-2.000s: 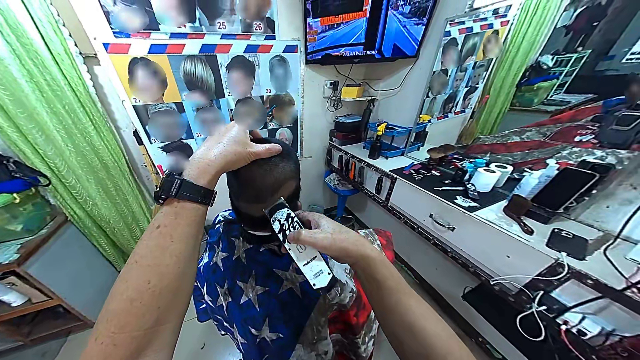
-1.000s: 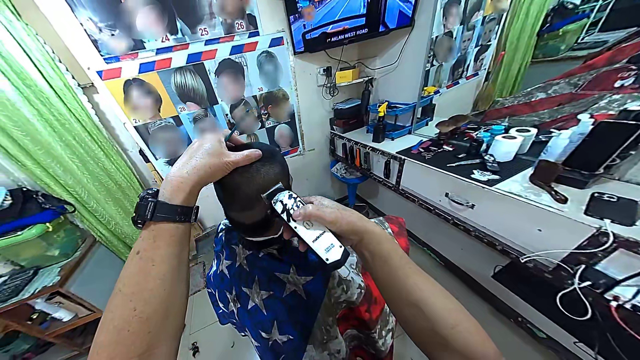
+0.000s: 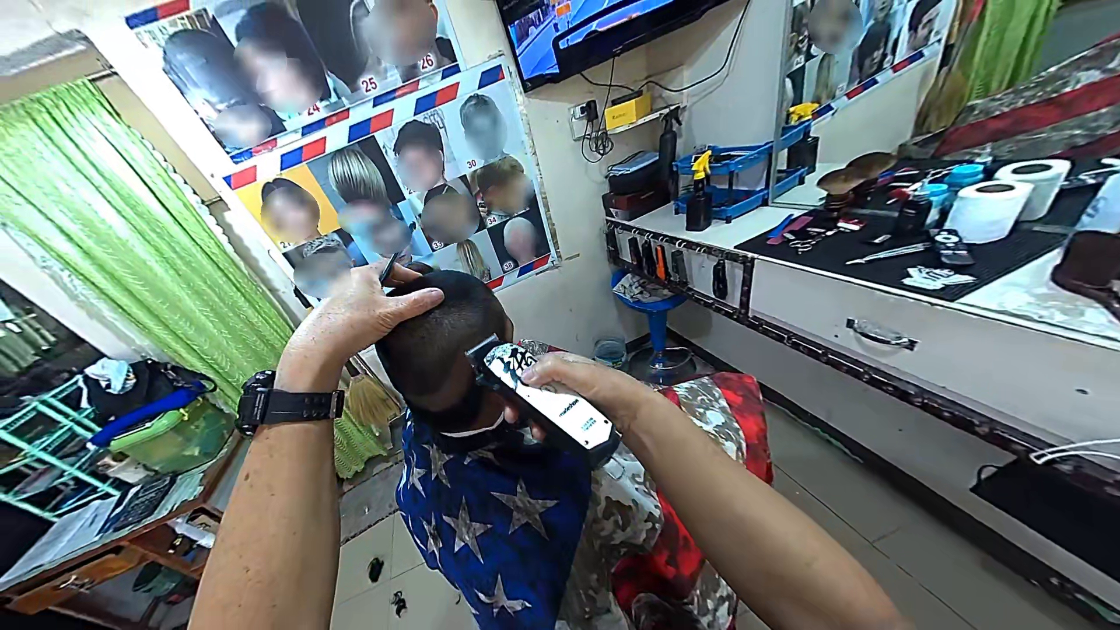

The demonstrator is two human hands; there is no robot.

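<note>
In the head view, a seated person's short-haired head (image 3: 446,332) is at the centre, above a barber cape (image 3: 499,516) with stars, camouflage and red parts. My left hand (image 3: 363,306) rests on the top left of the head, thumb stretched across the hair, and a thin dark object, perhaps a comb, shows between its fingers. My right hand (image 3: 577,385) grips a white and black hair clipper (image 3: 551,394), whose blade is at the right side of the head, low down. Whether the blade touches the hair cannot be told. A black watch is on my left wrist.
Along the right wall runs a counter (image 3: 822,236) with paper rolls (image 3: 989,210), scissors, brushes and a spray bottle (image 3: 699,192). Beneath it stands a blue stool (image 3: 652,306). A wooden cabinet (image 3: 96,577) and green curtain (image 3: 140,236) are at left; hairstyle posters hang ahead.
The view has turned and tilted. The clipper has gone from the lower back of the head to its right side. My left hand has stayed on top of the head.
</note>
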